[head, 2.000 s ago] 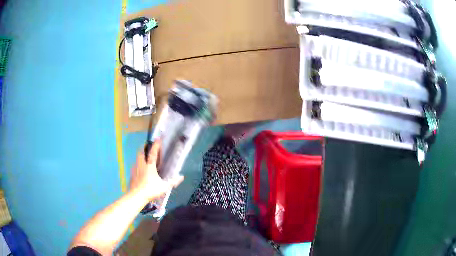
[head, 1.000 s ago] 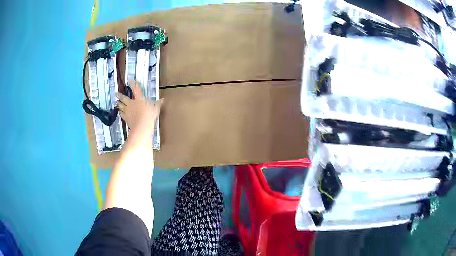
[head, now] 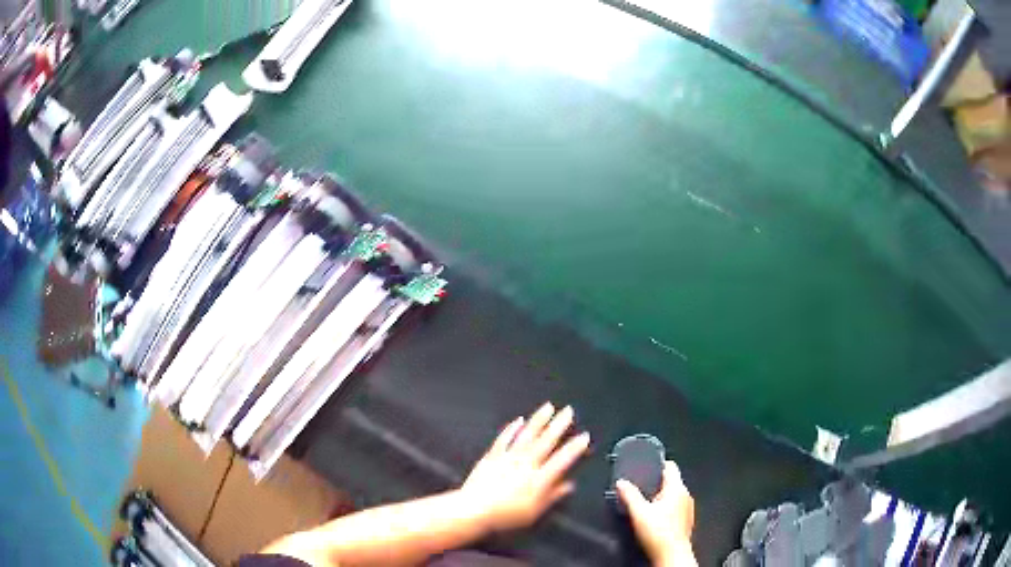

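Observation:
My right hand (head: pixel 661 518) holds a flat, dark grey rounded-oval end cap (head: pixel 636 461) just above or on the black mat (head: pixel 488 366). My left hand (head: pixel 530 471) is spread open and empty on the mat, to the left of the cap. Several partly assembled units (head: pixel 277 332) lie side by side in a row at the left, long and white, with green circuit boards at their upper ends. A pile of grey end caps (head: pixel 776 537) lies at the lower right.
The wide green conveyor belt (head: pixel 532 166) runs beyond the mat, with a long white housing (head: pixel 297 42) at its upper left. More units stand at far left. A cardboard surface (head: pixel 183 471) with a unit (head: pixel 161 537) is at lower left. White and blue sheets (head: pixel 904 529) lie beside the caps.
The view has swung from the cardboard to the mat and belt. My left hand has left the unit on the cardboard. My right hand has come into view with an end cap.

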